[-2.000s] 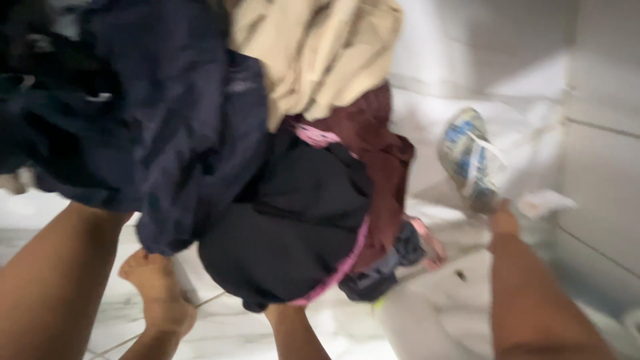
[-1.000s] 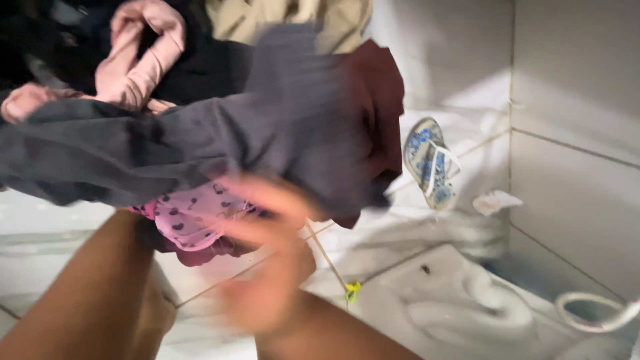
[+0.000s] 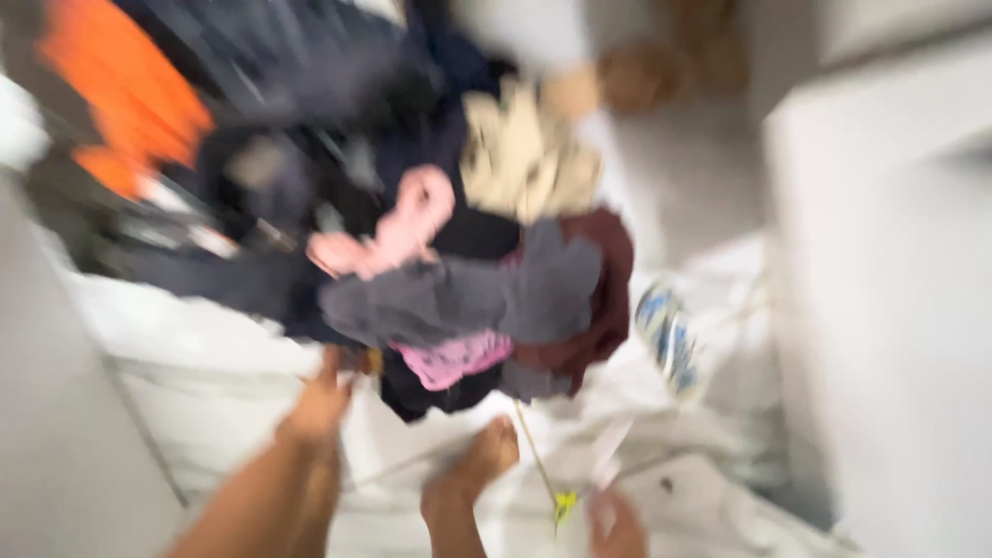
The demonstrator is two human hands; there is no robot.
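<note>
A large blurred heap of clothes lies on the pale floor. In it are a dark grey garment [image 3: 457,298], a pink patterned cloth [image 3: 457,360], a maroon garment [image 3: 612,287], a light pink twisted cloth [image 3: 403,225], a beige garment [image 3: 527,159] and an orange cloth [image 3: 128,93]. What seems to be my left hand [image 3: 325,395] is at the lower left edge of the heap, by dark cloth; its grip is unclear. My right hand [image 3: 616,523], badly blurred at the bottom edge, is below the heap, near a small whitish thing [image 3: 612,453] that I cannot identify.
A blue and white sandal [image 3: 668,341] lies right of the heap. A bare foot [image 3: 484,457] is on the floor below it. A small yellow-green item [image 3: 565,506] and a dark speck [image 3: 666,485] are near the right hand. A white block or wall [image 3: 891,310] stands at right.
My right hand has moved from over the pink patterned cloth to below and right of the heap. The grey garment, stretched out before, now lies bunched. The view takes in more of the heap.
</note>
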